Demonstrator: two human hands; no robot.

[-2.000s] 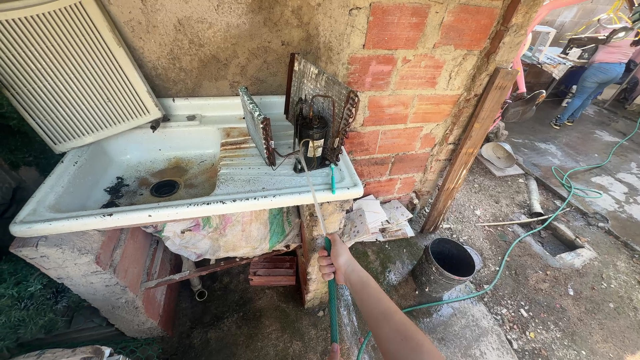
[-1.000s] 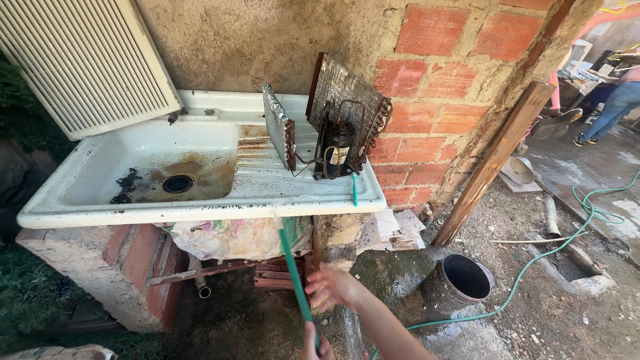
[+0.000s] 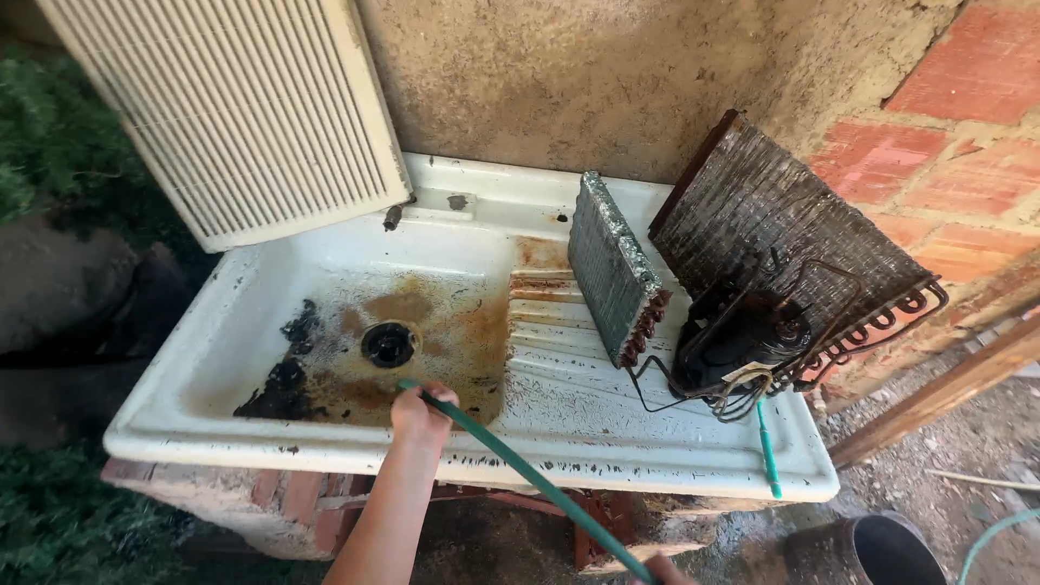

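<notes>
My left hand [image 3: 422, 410] grips a green garden hose [image 3: 528, 471] close to its end, over the front of the stained basin of a white enamel sink [image 3: 325, 451]. At the bottom edge my right hand [image 3: 668, 571], mostly cut off, holds the same hose lower down. On the ribbed drainboard stand a small finned coil [image 3: 613, 268] and a larger finned condenser coil [image 3: 788, 211], joined by thin tubes to a black compressor [image 3: 739, 345]. A turquoise stick-like object [image 3: 769, 455] lies at the sink's right front. Whether water leaves the hose cannot be told.
A slatted cream panel [image 3: 252, 122] leans over the sink's left end. Behind are a plastered wall [image 3: 536, 81] and bricks. A dark bucket [image 3: 877, 552] stands on the ground at lower right, near a slanted wooden post [image 3: 942, 390]. Green plants [image 3: 73, 146] are at left.
My left hand has taken the hose near its end, now over the basin; two seconds ago one hand held it below the drainboard. The view has moved closer to the sink.
</notes>
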